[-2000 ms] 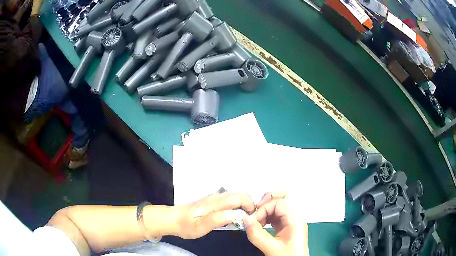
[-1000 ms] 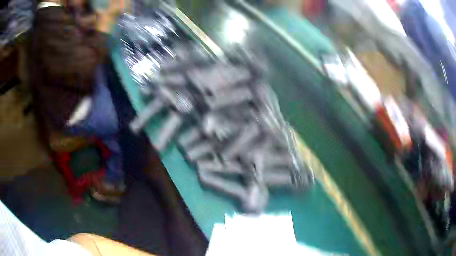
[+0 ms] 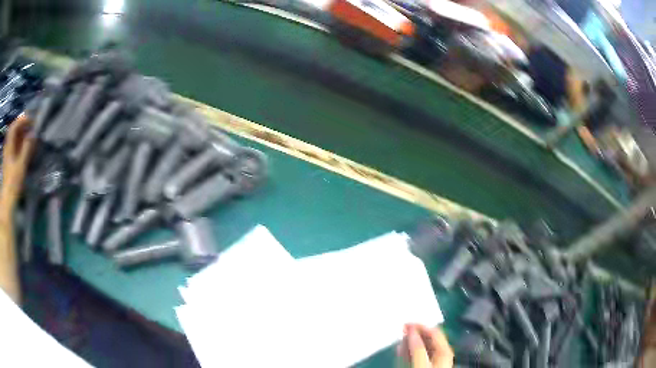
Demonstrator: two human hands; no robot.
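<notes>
White sheets (image 3: 309,309) lie overlapping on the green bench in front of me, cut off by the bottom edge. My left hand (image 3: 20,136) is far left, blurred, at the side of a heap of grey fan-like units (image 3: 144,165); whether it holds one cannot be told. My right hand (image 3: 428,346) is low in the picture, partly cut off, with fingertips together at the sheets' right corner; whether they grip anything cannot be seen. Another heap of grey units (image 3: 511,287) lies to the right of the sheets.
A pale worn strip (image 3: 316,153) divides the bench from the dark green belt (image 3: 324,93). Dark shiny parts (image 3: 16,86) lie at the far left. Boxes (image 3: 370,21) and blurred people's arms are beyond the belt. A pale bar stands at right.
The view has swung left and back, tilting the bench. My left hand has left the sheets and reached the left heap. My right hand, out of view one second ago, shows again, apart from the left.
</notes>
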